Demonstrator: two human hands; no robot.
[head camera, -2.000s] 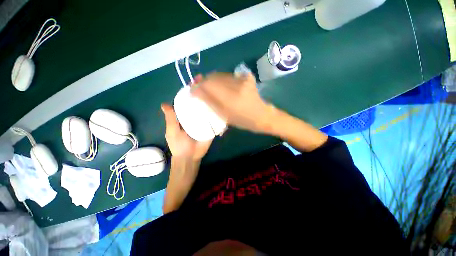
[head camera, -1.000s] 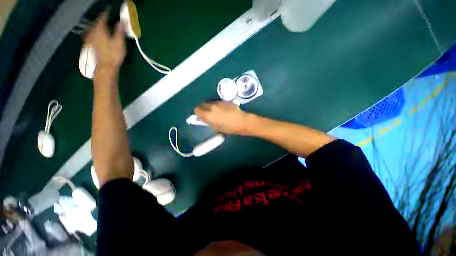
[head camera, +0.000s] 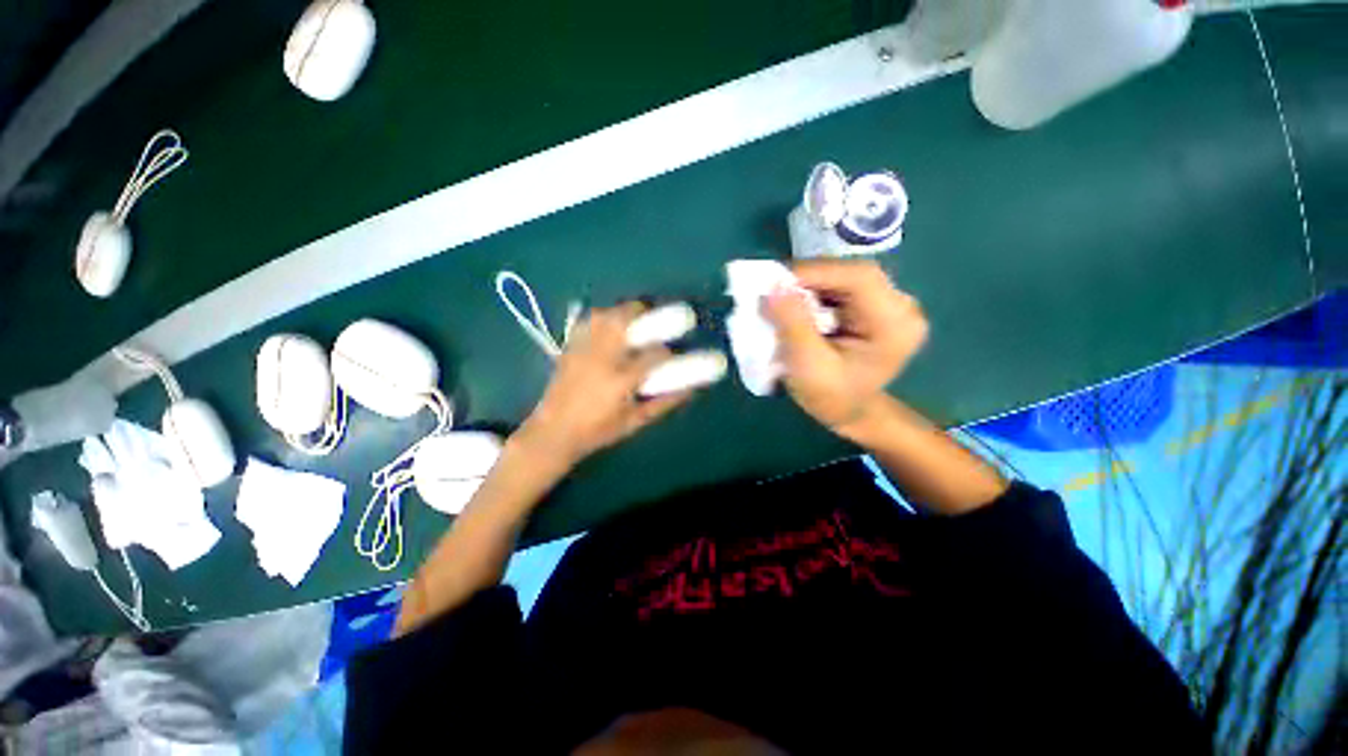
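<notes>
My left hand (head camera: 591, 384) holds two narrow white hand warmer halves (head camera: 677, 372) side by side, their ends pointing right. A white cord loop (head camera: 525, 310) sticks out behind that hand. My right hand (head camera: 858, 340) grips a crumpled white wiping cloth (head camera: 756, 325), just right of the halves and apart from them. The small dispenser bottle (head camera: 846, 222) stands beyond my right hand with its round lid open.
Several white ovals with cords (head camera: 385, 368) lie at the left, beside white wipes (head camera: 290, 520). A pale guide rail (head camera: 488, 200) separates the bench from the belt, which carries two units (head camera: 328, 49). A large translucent bottle (head camera: 1072, 59) stands upper right.
My left hand has come back from the belt and now holds the halves. My right hand has moved right with the cloth. A closed white oval shows on the belt at the top left.
</notes>
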